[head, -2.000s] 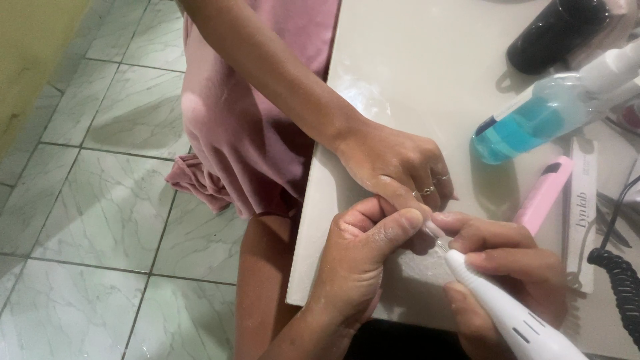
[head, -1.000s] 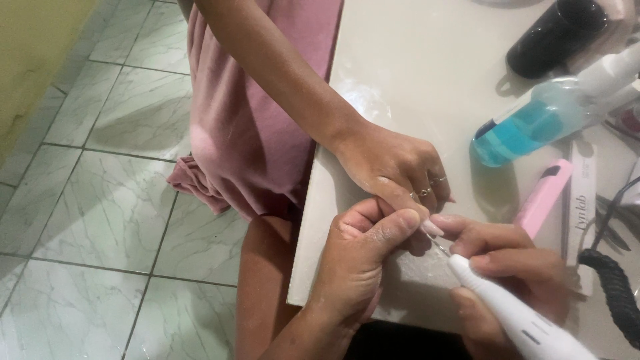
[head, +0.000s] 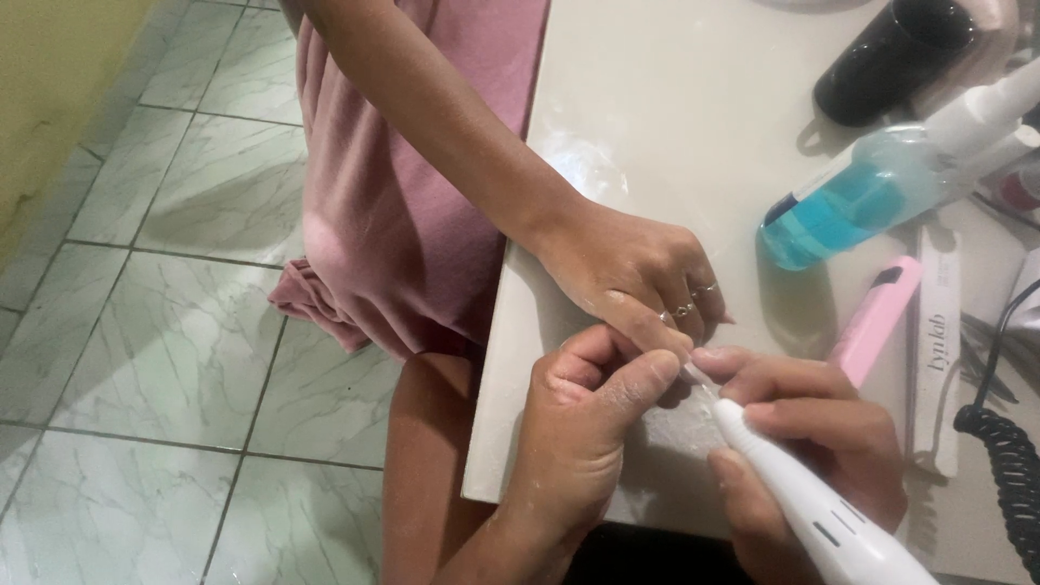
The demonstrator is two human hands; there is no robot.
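Note:
My left hand (head: 581,422), dusted with white powder, pinches one finger of another person's hand (head: 626,260) between thumb and fingers. Thin rings sit on that person's fingers, and the palm faces down over the table's corner. My right hand (head: 821,439) is closed around a white electric nail drill (head: 821,504) with slots in its side. The drill's thin bit points at the long pale nail (head: 697,372) of the held finger; whether they touch, I cannot tell. Fine dust lies on the table (head: 650,97) below the hands.
Right of the hands lie a pink handheld item (head: 877,321), a white nail file (head: 938,349) and dark metal tools (head: 987,357). Beyond them are a spray bottle of blue liquid (head: 853,195) and a black cylinder (head: 890,61). A coiled black cord (head: 1007,479) hangs at far right.

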